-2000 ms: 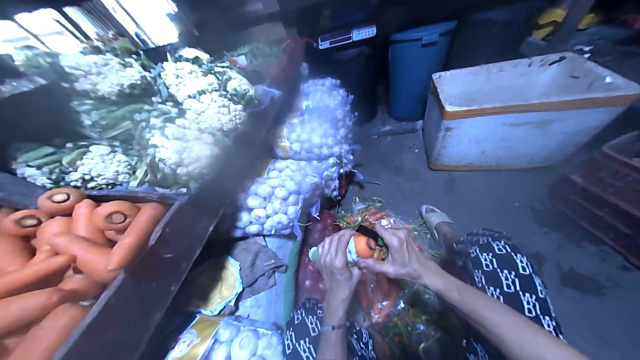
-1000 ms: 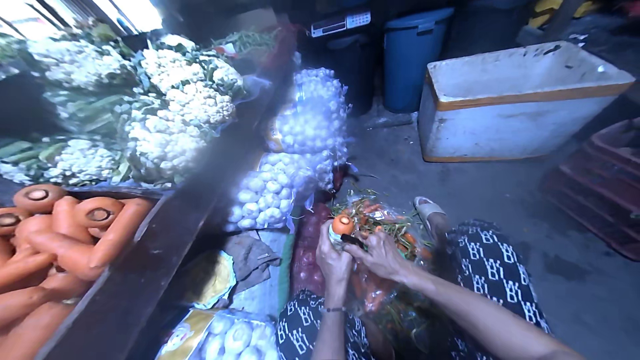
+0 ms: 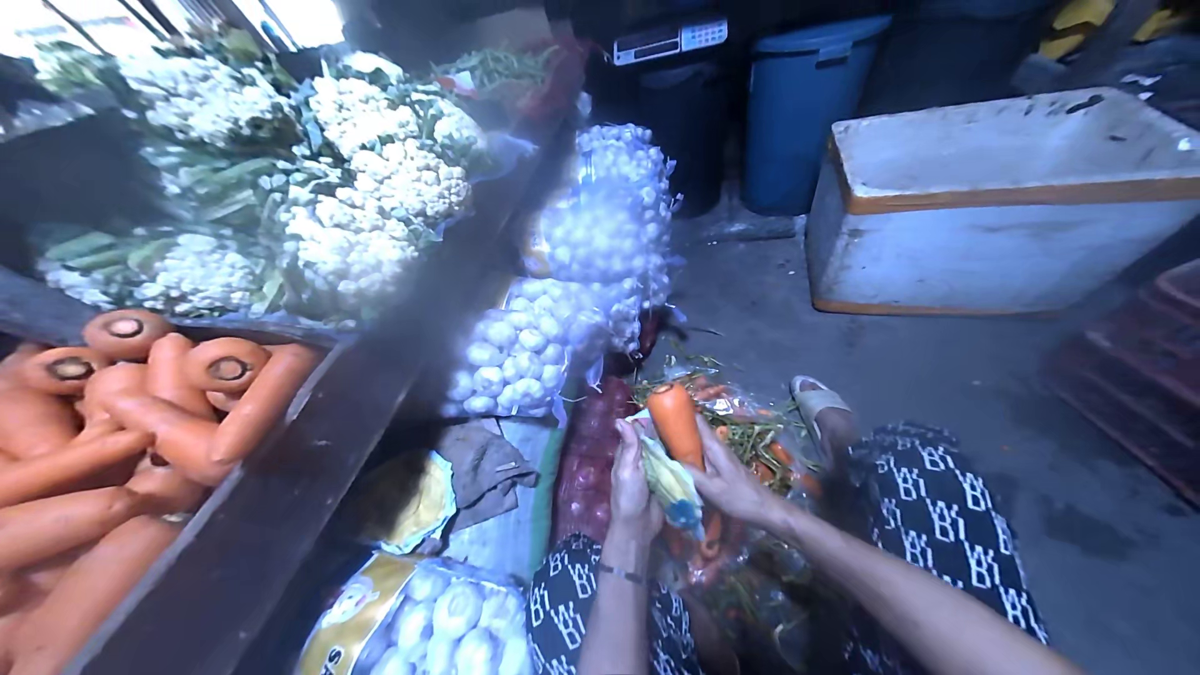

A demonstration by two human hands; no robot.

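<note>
An orange carrot [image 3: 677,424] stands tilted between my hands, its broad end up. My left hand [image 3: 632,478] holds a pale green and white cloth or wrapper [image 3: 667,480] with a blue patch, pressed along the carrot's side. My right hand [image 3: 727,476] grips the carrot's lower right side; some of its fingers are hidden. Below and behind the hands lie carrots and green trimmings [image 3: 750,441] on clear plastic.
Large carrots [image 3: 178,422] and cauliflowers [image 3: 375,187] fill the stall at left. Net bags of garlic bulbs [image 3: 520,352] line its edge, beside a red net sack [image 3: 591,459]. A white foam box [image 3: 947,253], a blue bin [image 3: 802,112] and crates [image 3: 1144,375] stand at right.
The carrot has turned from end-on to show its length. The dark object seen earlier at my right hand no longer shows. The pale cloth or wrapper is now more exposed in my left hand.
</note>
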